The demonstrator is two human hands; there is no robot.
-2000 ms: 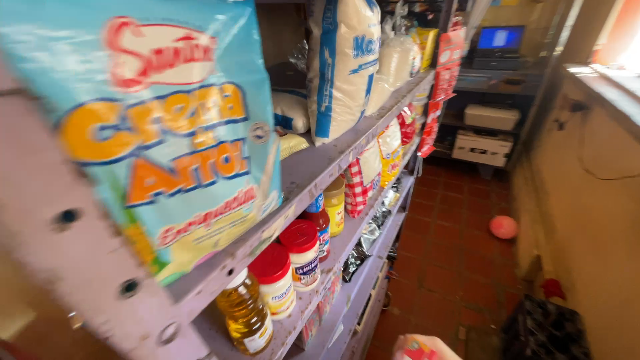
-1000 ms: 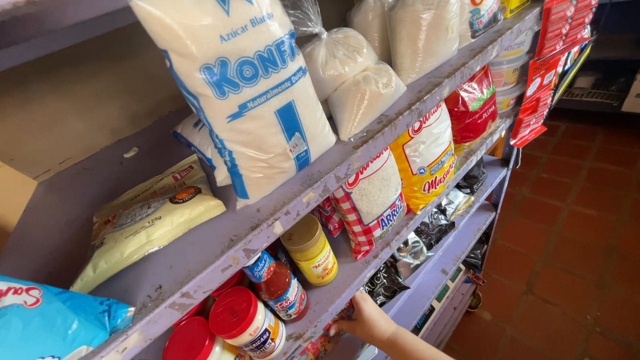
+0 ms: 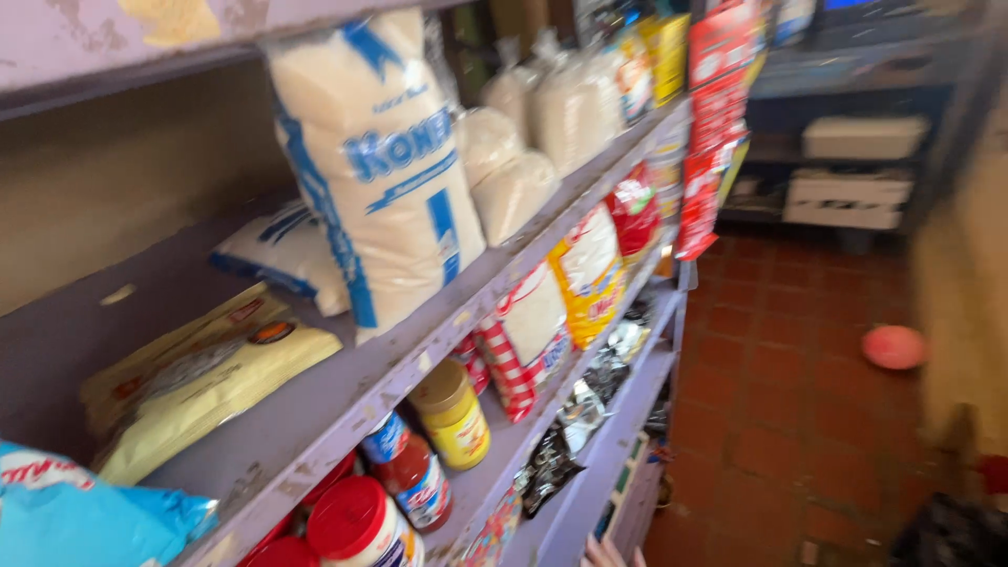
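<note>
Only the fingers of one hand, which looks like my right hand (image 3: 611,553), show at the bottom edge, beside the lower purple shelves; whether they touch anything cannot be told. My left hand is out of view. Above and left of the fingers, a colorful candy bag (image 3: 498,529), a black foil packet (image 3: 549,472), a red sauce jar (image 3: 417,476), a yellow-labelled jar (image 3: 455,417) and a red-lidded white jar (image 3: 354,524) stand or lie on the shelves. A large bag of sugar (image 3: 386,181) stands on the upper shelf.
Clear bags of white grains (image 3: 579,110), a cream packet (image 3: 213,378) and a light-blue bag (image 3: 87,504) share the upper shelf. Red sachet strips (image 3: 713,118) hang at its far end. A pink ball (image 3: 894,346) lies on the tiled floor, with a black bag (image 3: 949,531) nearer.
A hand that was at the lower shelf's edge one second ago is now lower in view, with only its fingers showing. The view has swung towards the aisle.
</note>
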